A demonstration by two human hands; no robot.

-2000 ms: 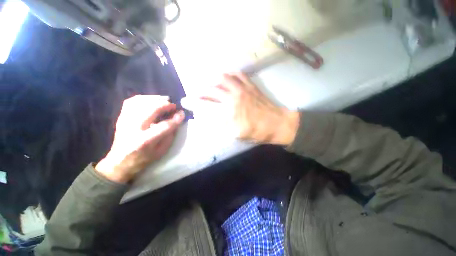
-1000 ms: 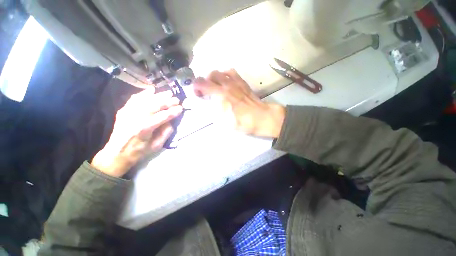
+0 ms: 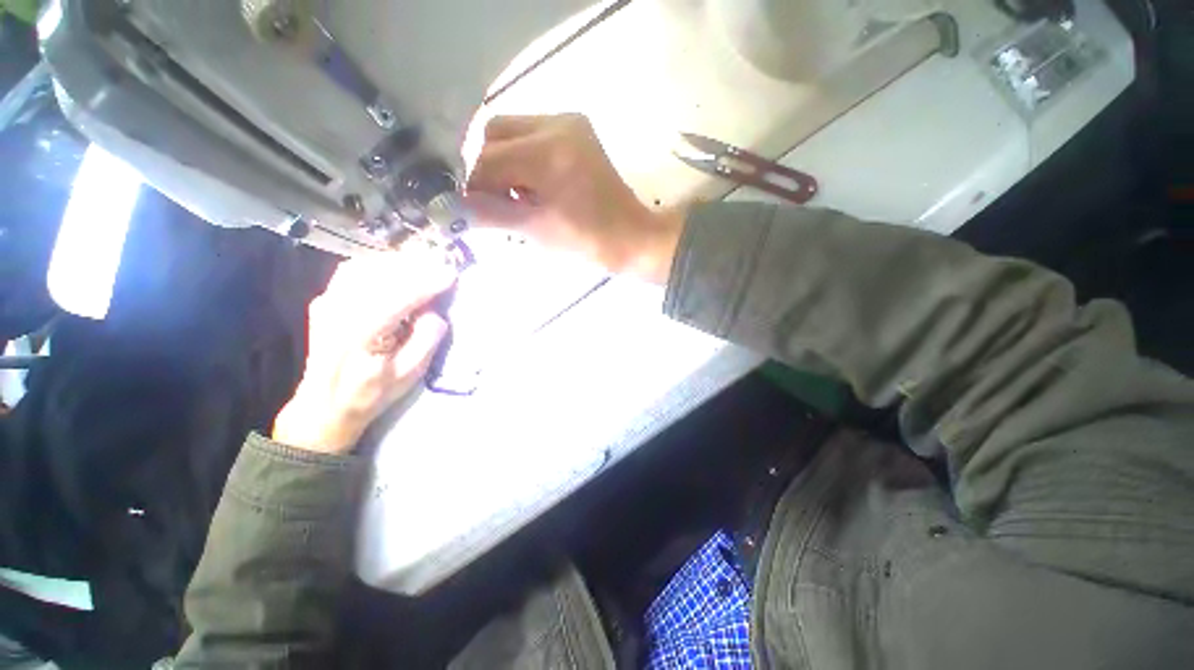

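Observation:
A small dark fabric piece (image 3: 443, 363) lies on the glare-lit machine bed below the needle area, mostly covered by my left hand. My left hand (image 3: 371, 343) holds it down with bent fingers just under the presser foot (image 3: 454, 249). My right hand (image 3: 557, 190) is on the far right side of the needle area, fingers bent close behind the presser foot; glare hides whether it grips anything. Thread snips (image 3: 749, 166) with dark red handles lie on the bed to the right of my right hand, blades pointing left.
The off-white sewing machine head (image 3: 249, 124) fills the upper left, with a bright lamp (image 3: 92, 236) beside it. A clear tray with shiny small parts (image 3: 1041, 59) sits at the table's far right end. Dark fabric (image 3: 144, 393) hangs at the left. The table's front edge (image 3: 524, 504) runs near my lap.
My right hand has moved up and left, behind the presser foot. My left hand stays by the needle on the fabric. The view has shifted, showing more of the machine head.

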